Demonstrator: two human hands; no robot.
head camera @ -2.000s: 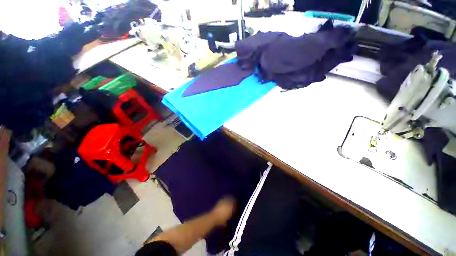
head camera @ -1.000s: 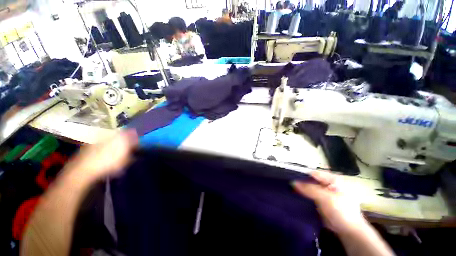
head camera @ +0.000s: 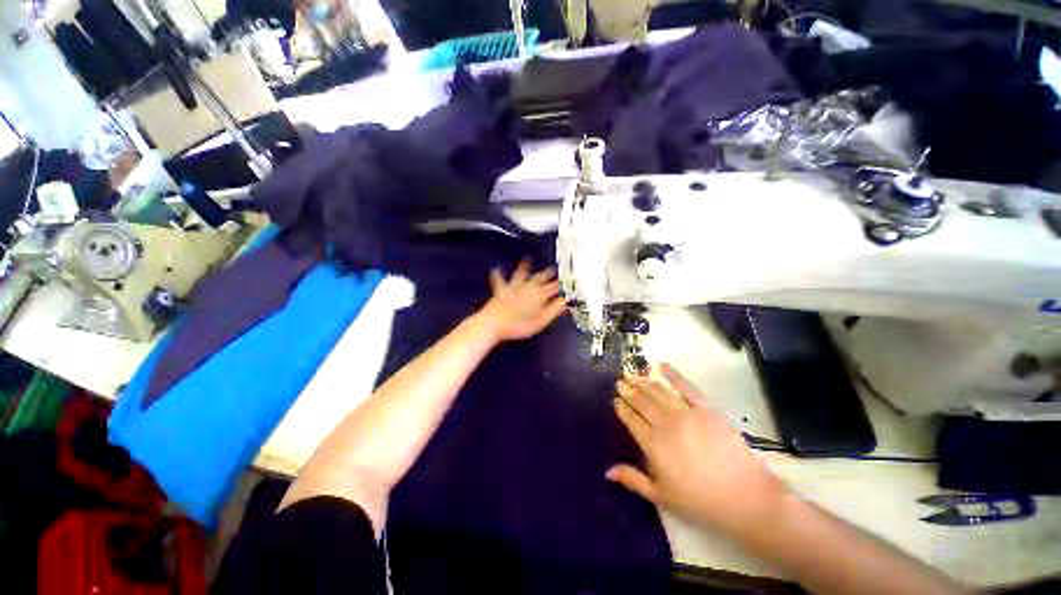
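Observation:
A dark navy-purple garment panel (head camera: 500, 442) lies on the white table left of the sewing machine (head camera: 745, 238) and hangs over the front edge. Its right edge is at the presser foot (head camera: 635, 358). My left hand (head camera: 524, 305) lies flat on the panel, just left of the machine head, fingers spread. My right hand (head camera: 686, 447) rests at the panel's right edge, just in front of the presser foot, fingers extended and thumb apart on the cloth. Neither hand grips anything that I can see. Whether the foot is down on the cloth is hard to tell.
A black smartphone (head camera: 811, 384) lies under the machine arm. Thread snips (head camera: 977, 508) and a folded dark cloth (head camera: 989, 456) are at the right. Blue cloth (head camera: 250, 372) and heaped dark pieces (head camera: 384, 174) lie at the left. A crinkled clear bag (head camera: 814, 122) is behind the arm.
The panel was lifted from beside the table, held stretched between both hands, and now lies on the table at the needle. Both hands have let go of its edge and rest on it.

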